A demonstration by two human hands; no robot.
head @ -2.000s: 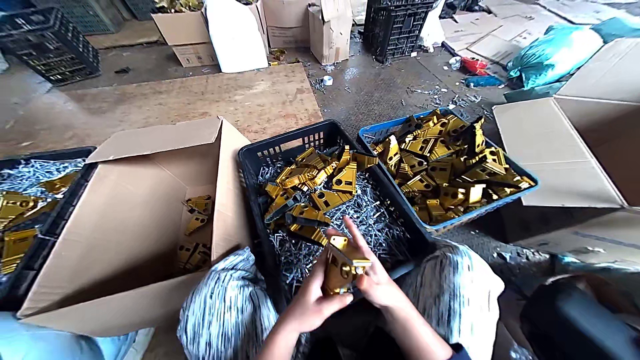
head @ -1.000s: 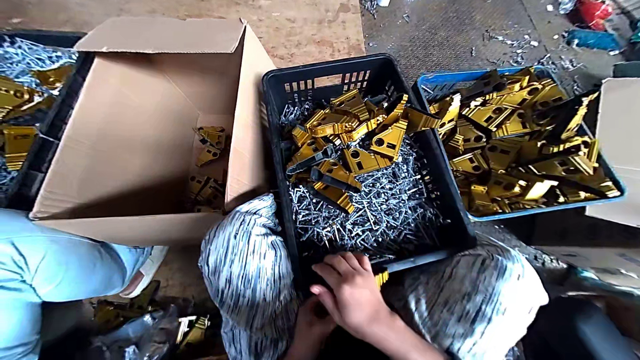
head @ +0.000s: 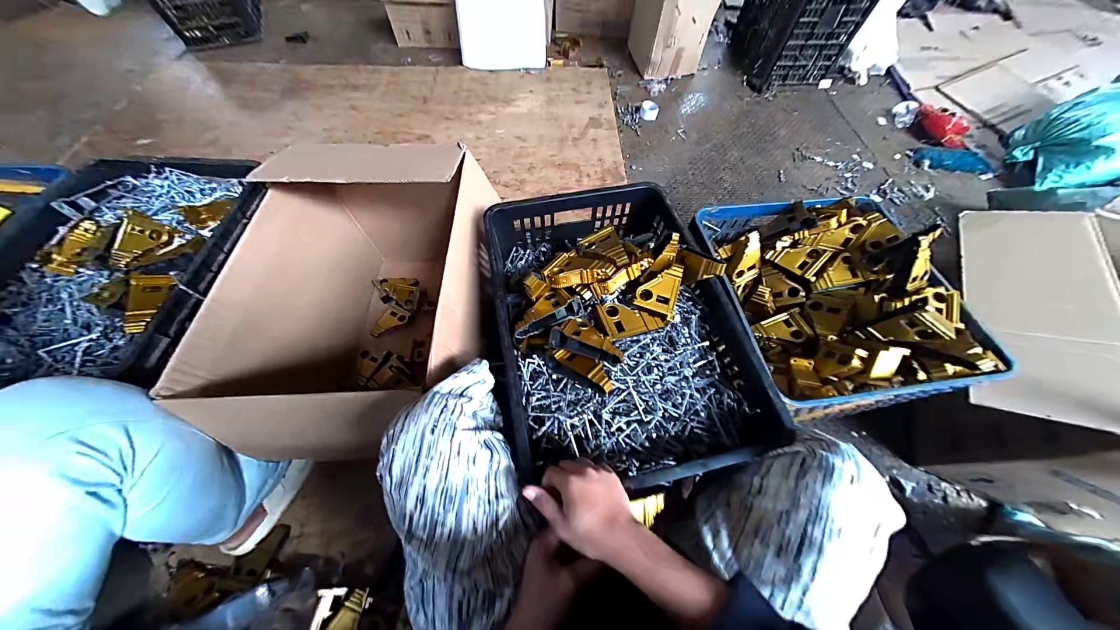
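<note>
Between my knees a black plastic crate (head: pixel 643 194) holds many small metal screws or rivets (head: pixel 647 394), with gold metal brackets (head: pixel 621 319) heaped on them. My right hand (head: pixel 584 507) is at the crate's near edge, fingers curled; whether it grips something cannot be seen. Below and partly behind it is my left hand (head: pixel 556 569), mostly hidden, so its hold is unclear. A gold piece (head: pixel 647 509) shows just right of my right hand, under the crate's rim. To the right, a blue crate (head: pixel 884 401) is filled with more gold brackets.
An open cardboard box (head: pixel 289 262) with a few brackets stands left of the black crate. Farther left is another black crate (head: pixel 210 262) of small metal pieces and brackets. Beside it is a person's light-blue trouser leg (head: pixel 114 490). Another cardboard box (head: pixel 1041 315) stands at right.
Two seconds ago my hands held a gold bracket over the crate's near edge; they have since moved down to and below that edge. The view tilted down, then back up.
</note>
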